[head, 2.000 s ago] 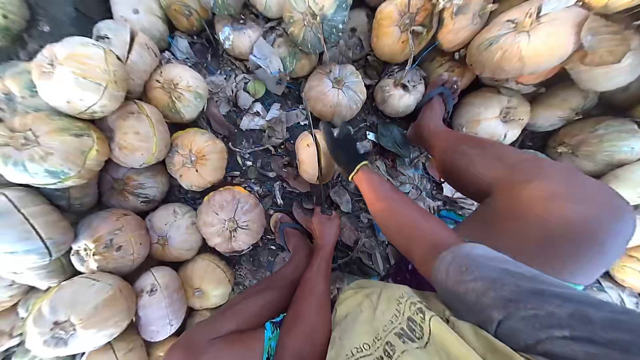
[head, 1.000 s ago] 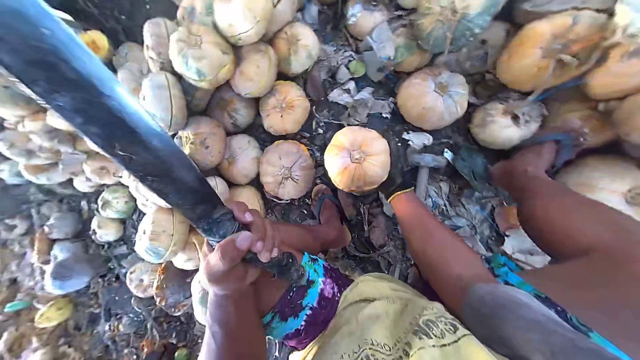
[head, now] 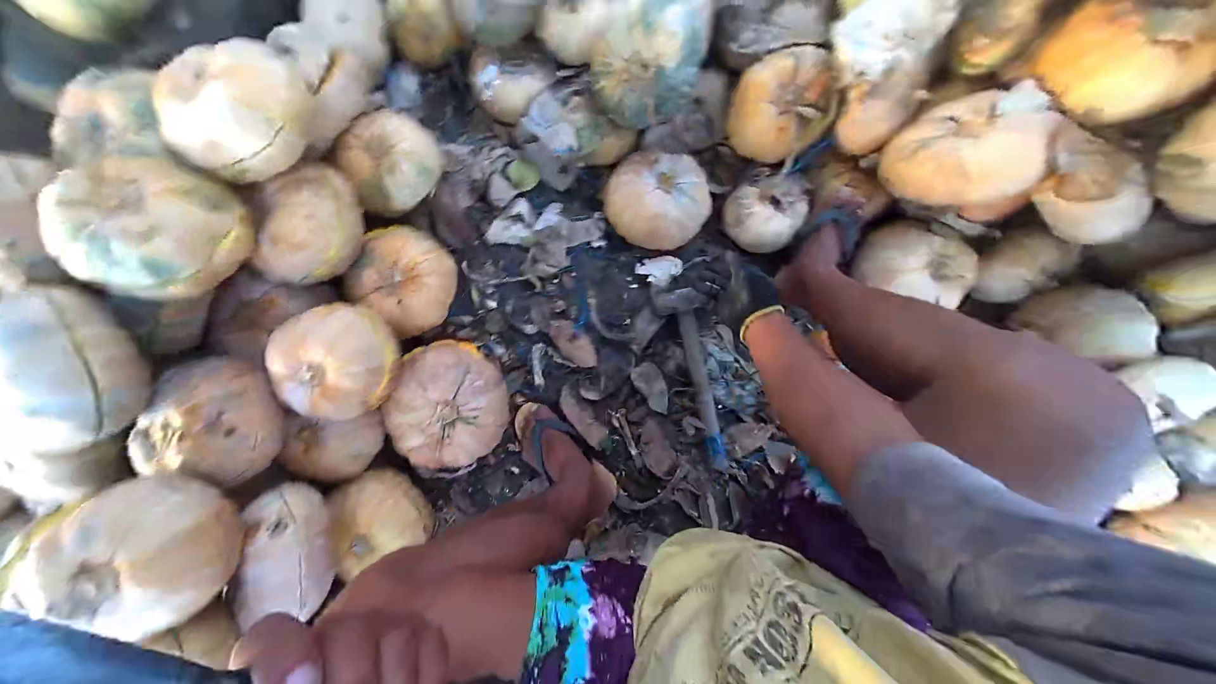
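Note:
At the bottom left edge, my left hand (head: 351, 651) is closed around the end of a long dark blade-like tool (head: 85, 655), most of which is out of view. My right hand (head: 746, 285), in a dark glove with a yellow cuff, is low over the littered ground between my feet. It blends into the dark ground, so its fingers and any hold are unclear. Beside it lies a hammer-like tool (head: 701, 380) with a grey handle and blue end. A pale round pumpkin (head: 657, 201) sits just beyond, and a ribbed pumpkin (head: 446, 404) rests by my left foot.
Heaped pumpkins (head: 142, 228) fill the left side, and more pumpkins (head: 969, 152) lie at the upper right. Dry leaves (head: 651, 385) and scraps cover the dark ground. My sandalled left foot (head: 560, 461) and right foot (head: 817, 256) stand among them.
The pumpkin beside my right hand one second ago is gone from between my feet. My left hand and the long tool have moved down to the bottom left edge. The view has shifted.

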